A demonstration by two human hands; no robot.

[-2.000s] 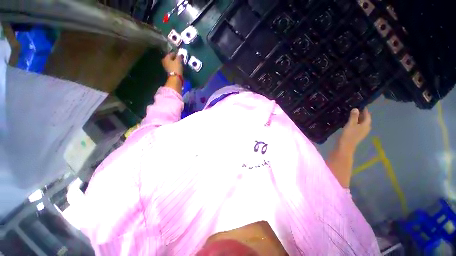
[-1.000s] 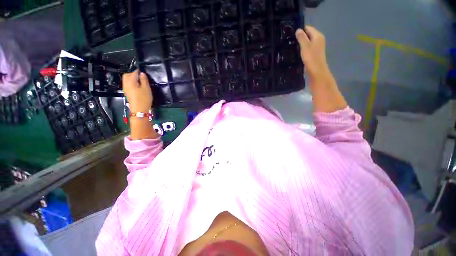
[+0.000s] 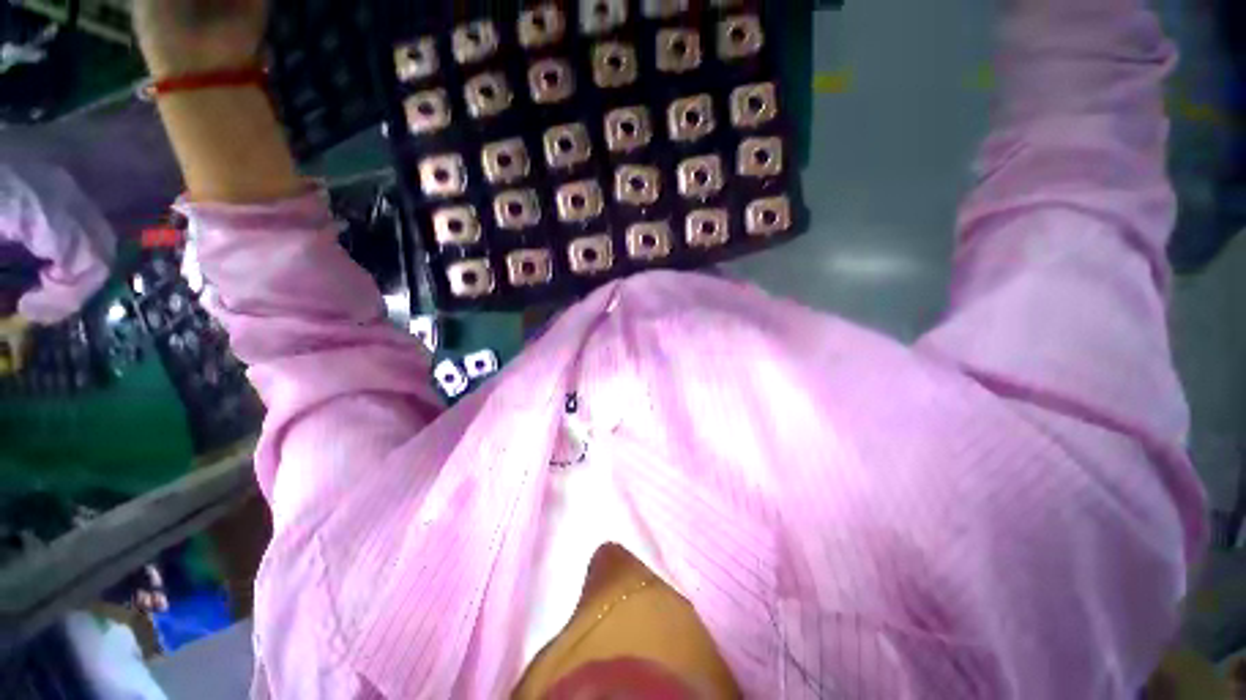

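Note:
A black pocketed tray lies in front of me, its visible pockets filled with copper-pink square parts with dark round centres. Its far edge is cut off by the top of the picture. My left hand is at the top left, blurred and cut off by the top edge; its fingers and anything in them are hidden. My right arm reaches out past the top right edge, so my right hand is out of the picture. Loose silver-white parts lie just left of the tray's near corner.
Another black tray lies behind my left forearm. A small red piece shows left of my sleeve. Another person's pink sleeve is at the left edge. The bench edge and a blue bin are at lower left.
The tray that both hands held a second ago is out of view, and the tray full of parts now shows. Both arms have moved up and outward, the right hand out of the picture.

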